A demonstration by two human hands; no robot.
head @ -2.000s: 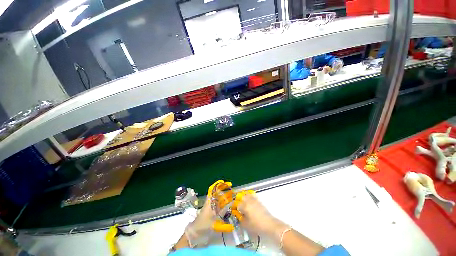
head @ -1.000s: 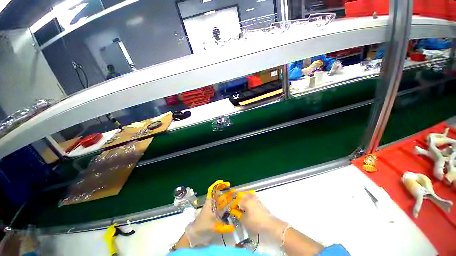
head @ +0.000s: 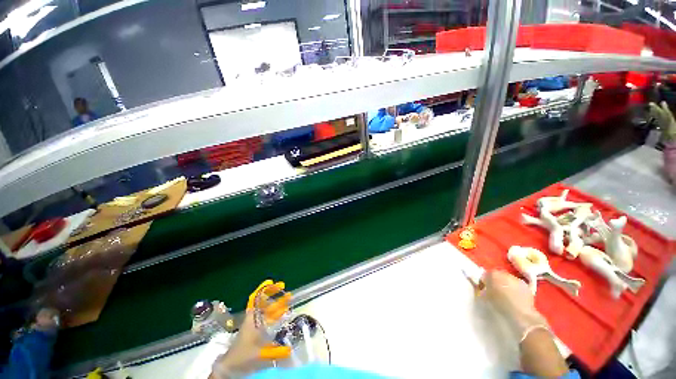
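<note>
My left hand [head: 256, 333], with orange finger cots, holds a clear plastic housing [head: 268, 305] near the front of the white bench. A clear rounded part with dark pieces [head: 305, 337] sits just right of it, cut off by my blue sleeve. My right hand [head: 508, 296] is at the left edge of the red tray, fingers down at the bench; a small pale thing shows at its fingertips, too blurred to name. Off-white branched parts [head: 535, 268] lie in the red tray [head: 511, 229].
A small clear bottle [head: 210, 317] stands at the bench edge by the green belt [head: 348, 237]. A metal post [head: 485, 126] rises behind the tray, with a yellow-gold item [head: 467, 237] at its foot. Another person's hand [head: 46, 320] is at far left by the cardboard [head: 100, 274].
The view has turned right. My right hand has left the housing and moved right to the tray edge. My left hand still holds the housing. Another person's hand has moved to the cardboard.
</note>
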